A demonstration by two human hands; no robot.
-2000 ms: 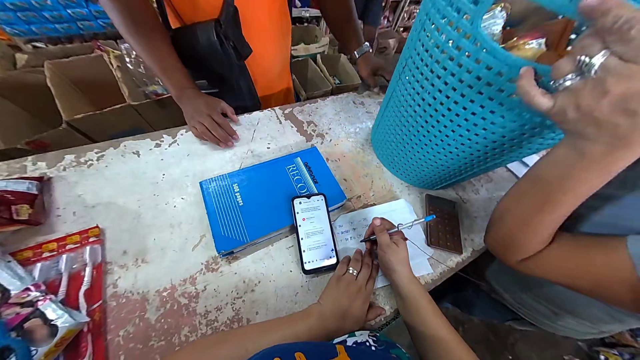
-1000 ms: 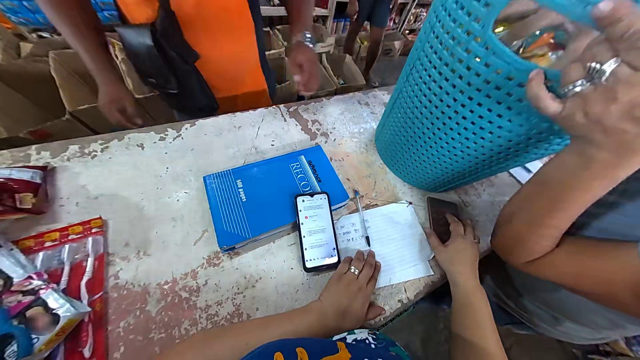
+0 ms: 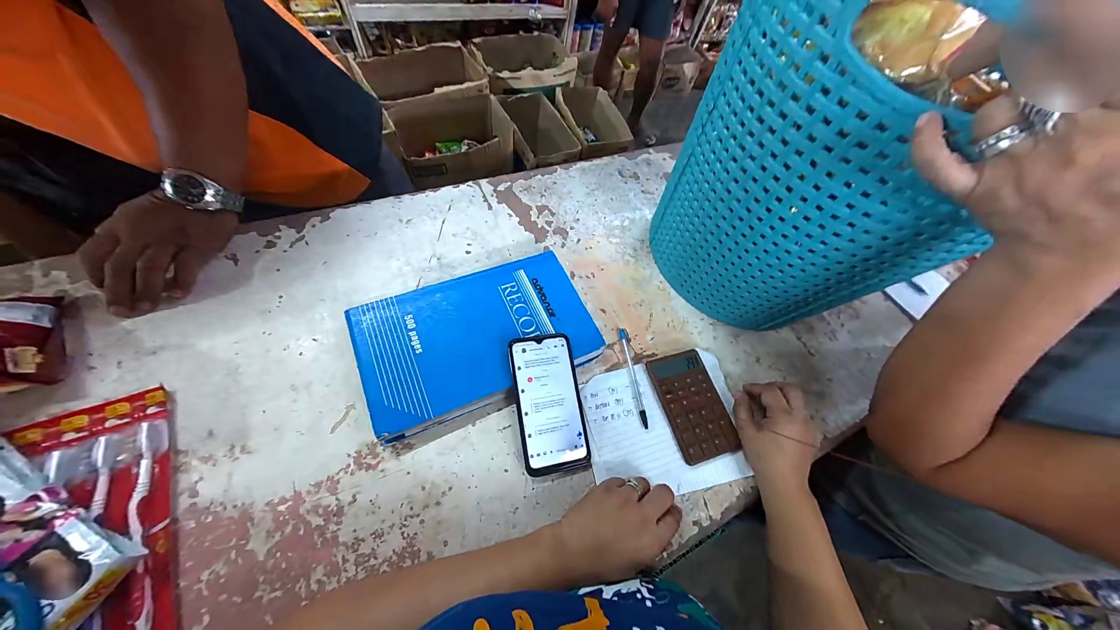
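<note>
My left hand (image 3: 618,530) rests with curled fingers at the counter's near edge, by the bottom of a lined paper sheet (image 3: 647,464); whether it holds anything is hidden. Loosely curled, my right hand (image 3: 777,430) lies beside the right edge of a brown calculator (image 3: 694,407), which is on the sheet. Left of the calculator, a blue-and-white ballpoint pen (image 3: 633,381) lies across the handwritten sheet. A lit smartphone (image 3: 549,404) leans on the near edge of a thick blue record book (image 3: 464,337).
A tall turquoise plastic basket (image 3: 787,192) stands tilted on the worn counter (image 3: 262,394), a person's hand on its rim. Another person's hand (image 3: 157,245) rests at far left. Packaged toothbrushes (image 3: 131,499) lie near left; cardboard boxes (image 3: 451,131) stand behind the counter.
My right hand let go of the pen, which it held at first; the calculator has moved left onto the sheet. The person in orange has moved left and leans a hand on the counter.
</note>
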